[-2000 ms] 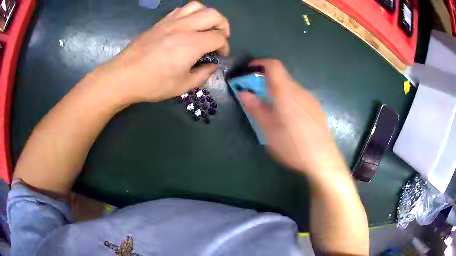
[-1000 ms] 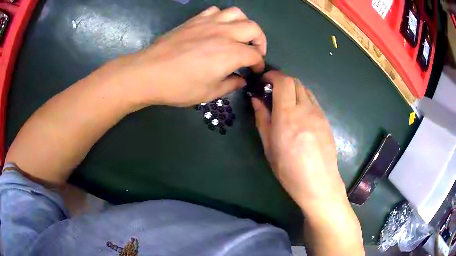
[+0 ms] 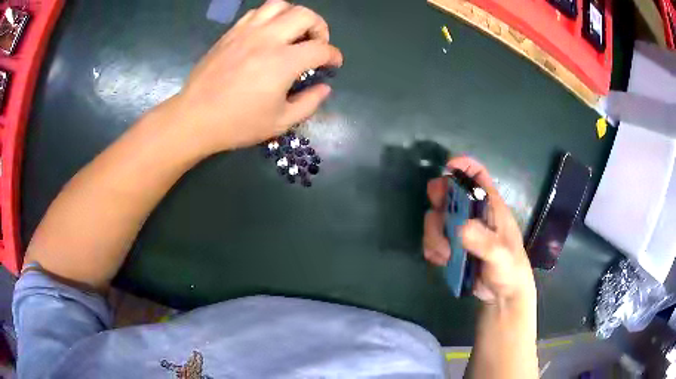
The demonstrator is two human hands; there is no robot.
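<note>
My right hand grips a phone with a light blue face, held tilted above the mat at the right, its dark end with a small bright spot pointing away from me. My left hand is at the upper left, fingers curled over small black-and-silver components between thumb and fingers; whether it grips them or they lie on the mat under it is not clear. A loose cluster of small black components, some with white faces, lies on the mat just below my left hand.
A separate dark phone lies at the right, beside a white box and a crinkled clear bag. Red trays with phones stand at the upper right and left edge. A wooden strip borders the dark green mat.
My hands were together a second ago. My right hand has moved right and towards me with the phone, and its blue face shows again. My left hand has moved back left.
</note>
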